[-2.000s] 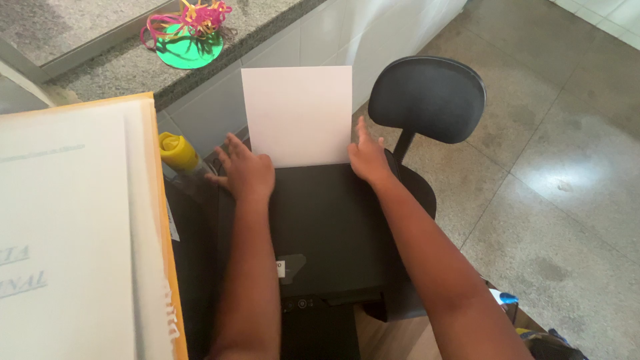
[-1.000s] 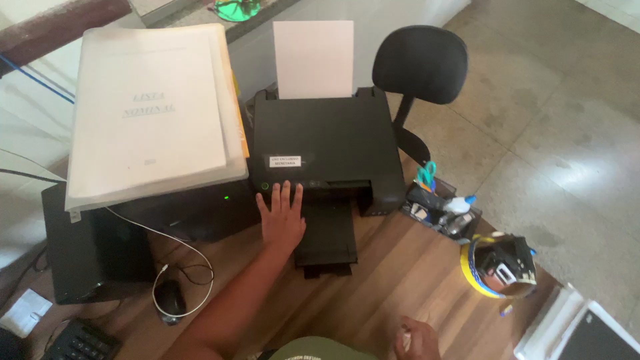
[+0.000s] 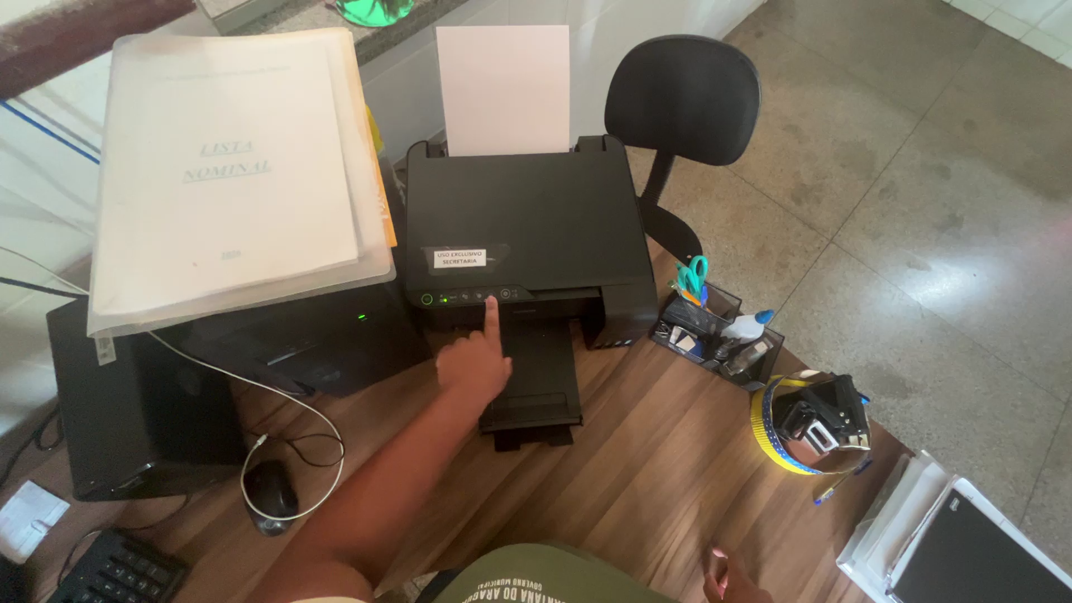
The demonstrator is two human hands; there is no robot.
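A black inkjet printer (image 3: 528,218) stands on the wooden desk, white paper (image 3: 504,90) upright in its rear feeder. My left hand (image 3: 476,356) has its index finger extended onto the button strip (image 3: 469,296) at the printer's front edge; its other fingers are curled and hold nothing. Green lights glow at the left of that strip. Below the hand, the output tray (image 3: 536,385) is pulled out over the desk. My right hand (image 3: 730,578) is low at the bottom edge, partly cut off, near the desk's front, with nothing visible in it.
Left of the printer, a stack of documents in a plastic folder (image 3: 226,184) lies on a black machine (image 3: 301,343). A mouse (image 3: 272,494), cable and keyboard (image 3: 117,569) are lower left. On the right are a desk organizer (image 3: 720,331), a round container (image 3: 816,423) and a chair (image 3: 682,100).
Both hands were beside the upright paper two seconds ago. My left hand has since come to the control strip and now points one finger; my right hand has drawn back. The view has shifted widely.
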